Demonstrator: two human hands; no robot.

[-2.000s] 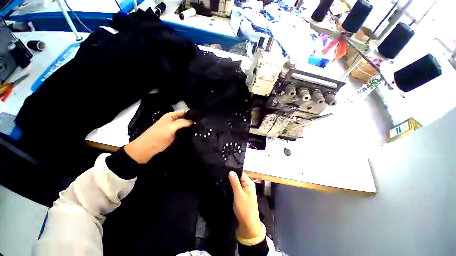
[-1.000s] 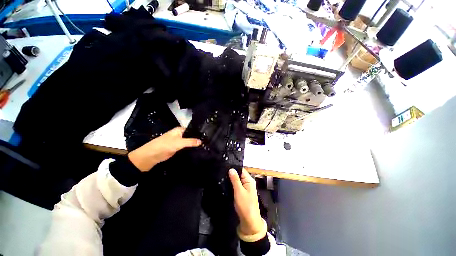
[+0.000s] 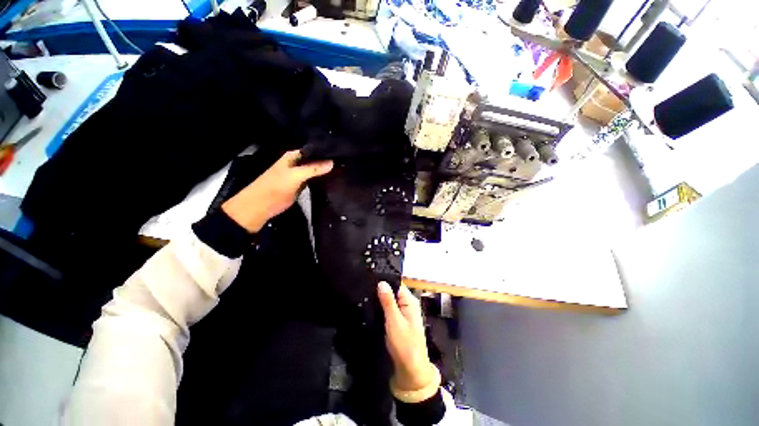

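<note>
A black patterned panel with rings of small white dots lies flat at the left side of the worn cream-grey overlock machine. Its right border runs along the machine, and its lower part hangs over the table edge. My left hand pinches the panel's upper left border between thumb and fingers. My right hand holds the right border low down, at the table's front edge. Where the cloth meets the needle is hidden. The black garment pile lies on the left and joins the cloth behind my left hand.
The white table has a wood-coloured front edge. Black thread cones stand on rods at upper right. A yellow-green box sits by the wall. Orange-handled scissors and a dark spool lie at far left.
My left hand first moved down towards me, then up and away to the panel's upper part. The panel, bunched a second ago, is now smoother, with two dot rings showing. My right hand has barely moved.
</note>
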